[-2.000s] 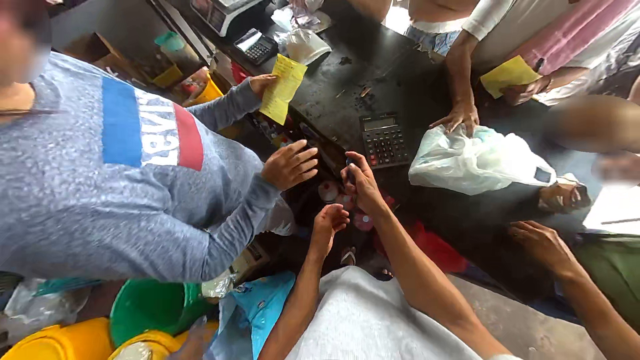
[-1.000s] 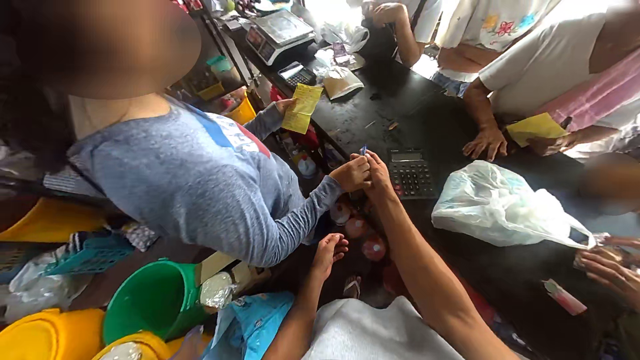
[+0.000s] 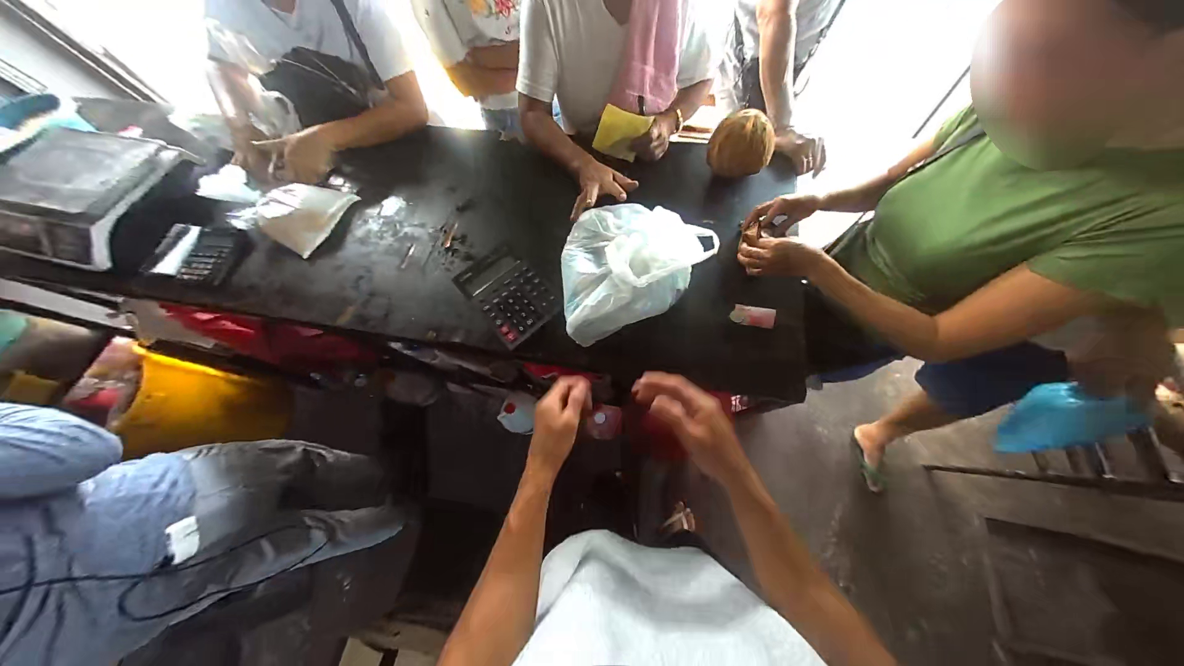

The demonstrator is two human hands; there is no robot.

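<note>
My left hand (image 3: 559, 418), its fingers curled together, is in front of the near edge of the black counter (image 3: 398, 305). Whether it holds anything small does not show. To its right my right hand (image 3: 686, 416) is raised with its fingers apart and nothing seen in it. Beyond both hands, a knotted white plastic bag (image 3: 624, 268) sits on the counter, just right of a large black calculator (image 3: 507, 294). A small pink and white packet (image 3: 753, 316) lies right of the bag. Near the far edge rests a round brown coconut (image 3: 740, 143).
A scale (image 3: 83, 190), a second calculator (image 3: 205, 254) and a whitish packet (image 3: 303, 215) are on the counter's left part. A yellow tub (image 3: 199, 393) stands below it. Several people surround the counter; one in green handles a small brown thing at the right.
My right hand has come away from the co-worker's hand, which it was touching one second ago. The view has swung right, and the co-worker in grey-blue is now at the lower left.
</note>
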